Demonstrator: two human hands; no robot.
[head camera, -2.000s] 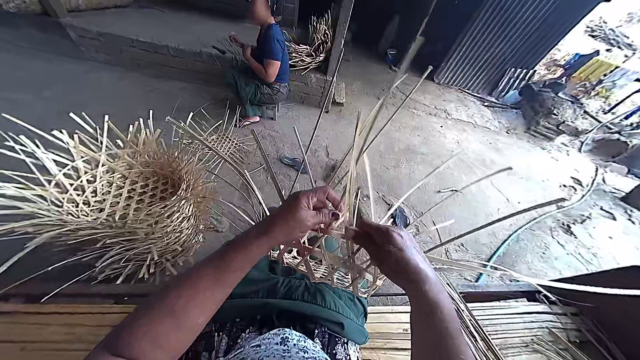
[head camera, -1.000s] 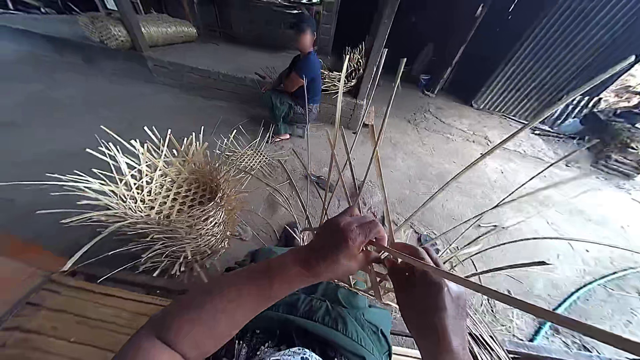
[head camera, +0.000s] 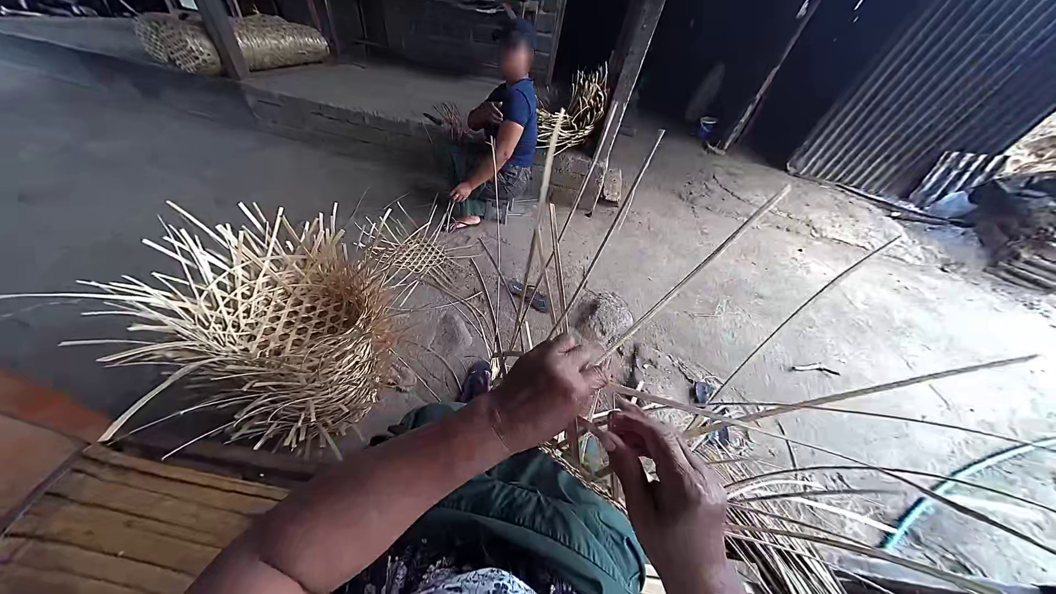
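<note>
My left hand (head camera: 549, 388) is closed around light split-cane strips at the near rim of a partly woven basket (head camera: 577, 462) on my lap. Just right of it and a little lower, my right hand (head camera: 668, 478) pinches a flat strip between thumb and fingers. Long loose strips (head camera: 701, 264) fan upward and to the right from the work. Both hands and my forearm hide most of the weave. To the left stands a cluster of open-weave baskets (head camera: 305, 322) with bristling strip ends, and a small woven piece (head camera: 417, 254) lies beyond it.
A person (head camera: 513, 124) in a blue shirt sits on the low ledge ahead. A rock (head camera: 606, 318) and sandals lie on the ground before me. At right are a green hose (head camera: 924, 503) and a bundle of strips (head camera: 784, 553). A slatted bamboo bench (head camera: 124, 520) is at lower left.
The long strip that ran across both hands to the lower right a second ago is no longer held that way. My right hand has turned, its fingers now spread more. The seated person's arm has moved.
</note>
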